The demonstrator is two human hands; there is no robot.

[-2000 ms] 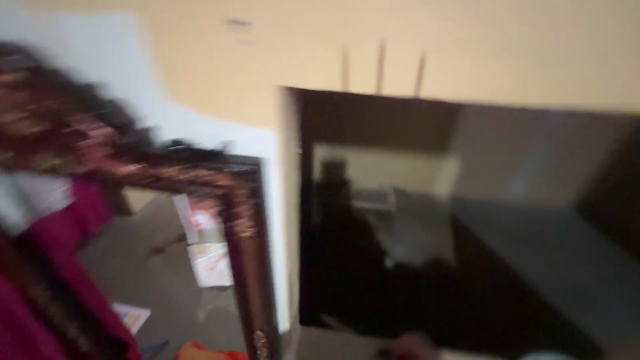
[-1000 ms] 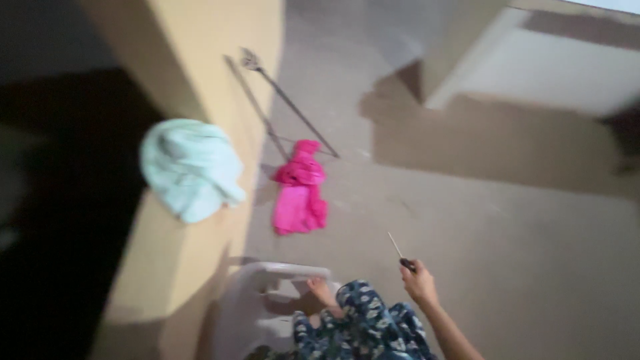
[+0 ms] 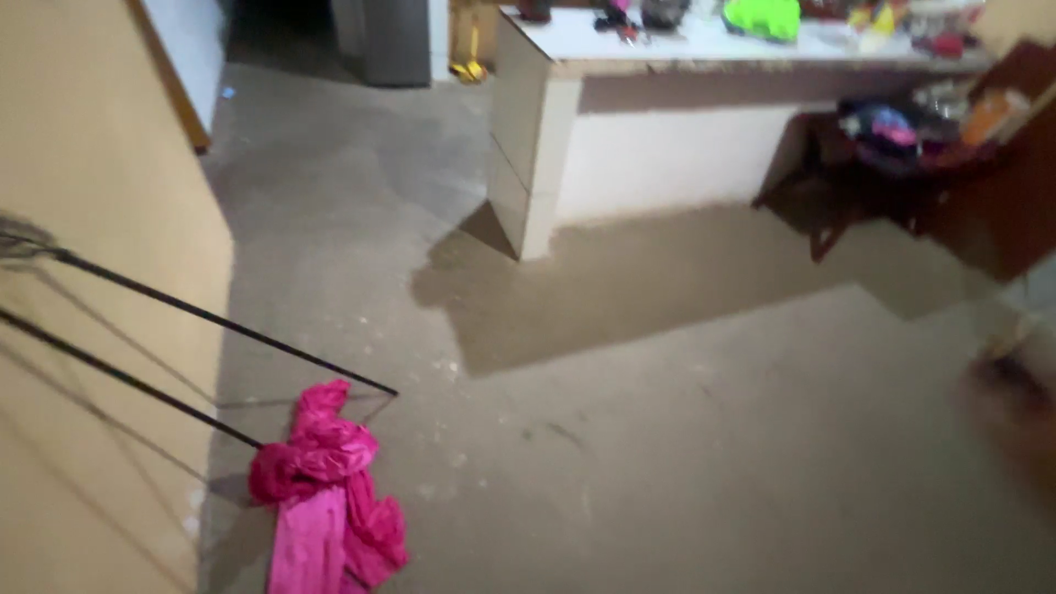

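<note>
My right hand is a blurred shape at the right edge, over the grey floor. Something dark shows at its fingers, too smeared to name, and its grip cannot be made out. My left hand is out of the picture. At the lower left a bright pink cloth lies crumpled on the floor. Two thin black rods slant from the yellow wall down to the floor around it; the lower one ends at the cloth.
A white-topped counter with a bright green item and other clutter stands ahead. To its right is a reddish-brown chair heaped with mixed items. Far back, something yellow sits on the floor near a grey panel.
The view has swung up towards the counter. One second ago my right hand held a thin tool with a dark handle at the lower middle; now it is at the right edge.
</note>
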